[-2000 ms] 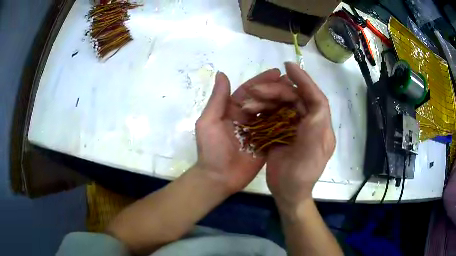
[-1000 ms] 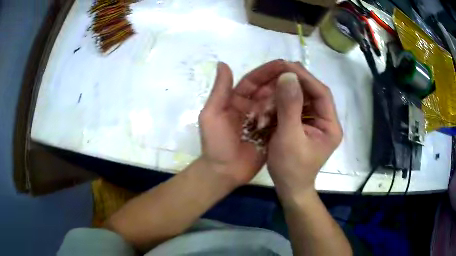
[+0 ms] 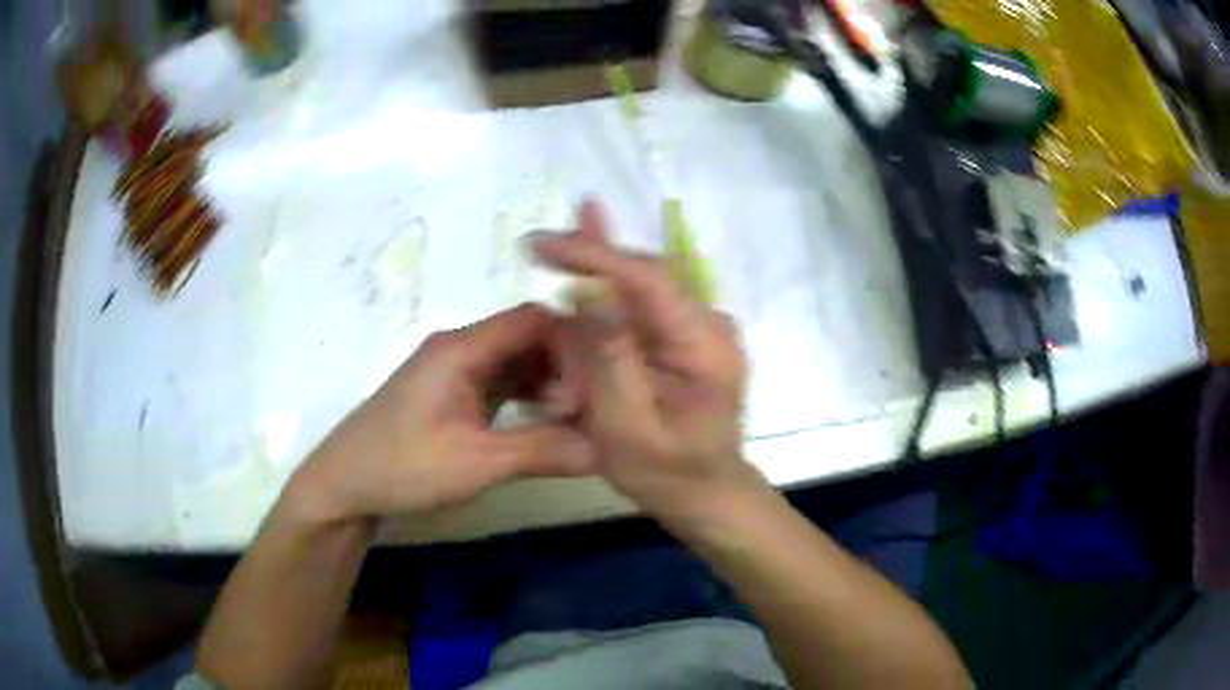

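My left hand (image 3: 425, 418) is curled, its fingertips and thumb against my right palm. My right hand (image 3: 661, 378) is blurred, fingers extended and partly apart, with no wires visible in it. Both are above the front of the white bench. The wire bundle seen earlier is not visible now; whether my left hand encloses it cannot be told. A pile of red and yellow-brown wires (image 3: 169, 209) lies at the left. A lime-green and white brush (image 3: 685, 245) lies beyond my right hand, partly covered by it.
The bench (image 3: 324, 297) has a curved front edge. A cardboard box (image 3: 573, 84) and round tin (image 3: 738, 57) stand at the back. A black unit with cables (image 3: 951, 256), a solder spool (image 3: 998, 92) and shiny yellow sheets (image 3: 1099, 115) are at the right. A blurred jar (image 3: 266, 38) is at back left.
My cupped hands came together and moved left; the wires between them went out of sight. The view shifted, so the wire pile appears lower and the right-hand items further left.
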